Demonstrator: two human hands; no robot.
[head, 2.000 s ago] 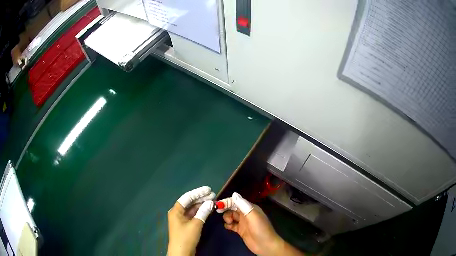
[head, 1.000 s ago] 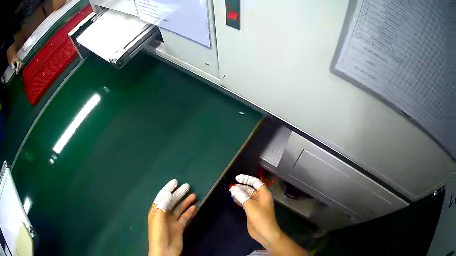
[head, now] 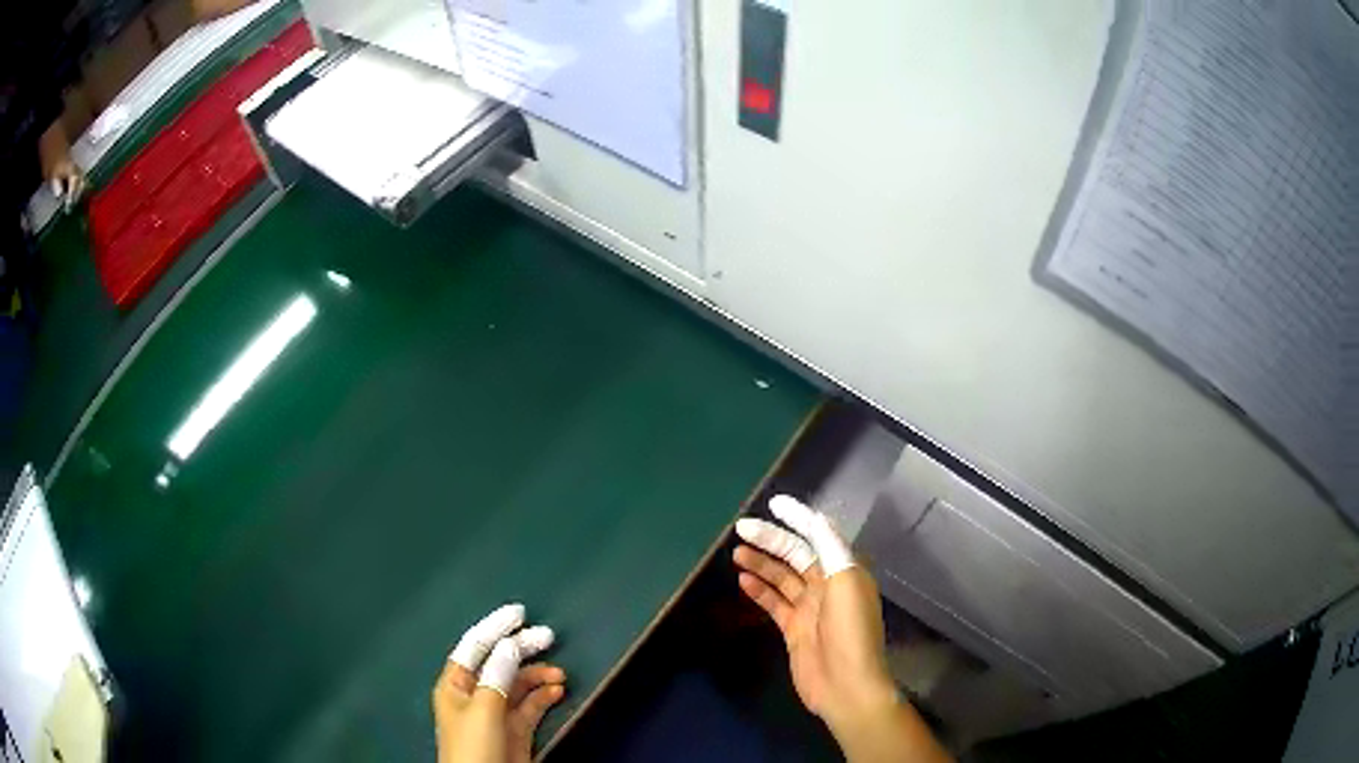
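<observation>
My left hand point(head: 499, 678) is over the near edge of the glossy green mat point(head: 403, 432), low in the picture. White finger cots cover two of its fingertips, and the fingers are apart with nothing visible in them. My right hand point(head: 812, 596) is to the right, beyond the mat's edge and in front of the grey cabinet's lower part. It also wears white finger cots on two fingertips, its fingers are parted, and I see nothing held. The lower part of the left hand is cut off by the picture's bottom edge.
A pale grey cabinet point(head: 894, 224) with posted sheets point(head: 1222, 224) stands at the right. A short white belt point(head: 373, 127) sticks out of it at the upper left. A red tray point(head: 187, 179) and a person's hand point(head: 67, 184) are at the far left. Another white belt point(head: 45, 611) is at the left edge.
Two seconds ago both hands met at a small red thing between the fingertips. Now they are apart, the right hand further right and higher, and the red thing is not visible.
</observation>
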